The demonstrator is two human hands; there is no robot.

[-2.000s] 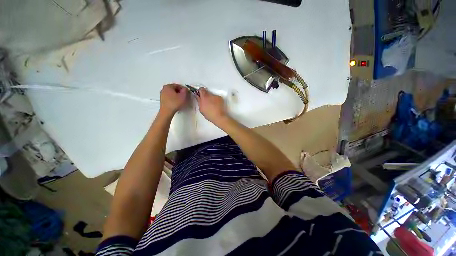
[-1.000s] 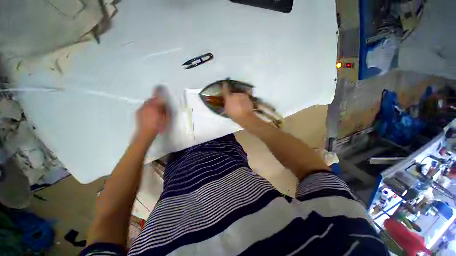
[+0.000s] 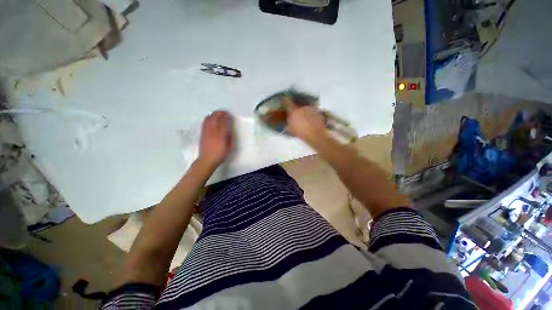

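Observation:
My right hand (image 3: 304, 123) grips the brown handle of the steam iron (image 3: 270, 109), which is blurred; its yellowish hose trails to the right. My left hand (image 3: 216, 137) lies blurred on a white fabric piece (image 3: 248, 144) near the table's front edge, left of the iron; whether its fingers hold anything I cannot tell. The fabric hardly stands out from the white table. The dark thread snips (image 3: 221, 71) lie on the table beyond my left hand, touched by neither hand.
Beige cut pieces (image 3: 54, 33) are stacked at the far left. A thin white tape (image 3: 45, 111) lies at the left. A black iron rest (image 3: 299, 8) is at the far edge. A cluttered, blue-edged table (image 3: 502, 224) stands at the lower right.
The snips went from my hands to the table, and my right hand took hold of the iron. Since one second ago, my left hand has moved right, onto the fabric.

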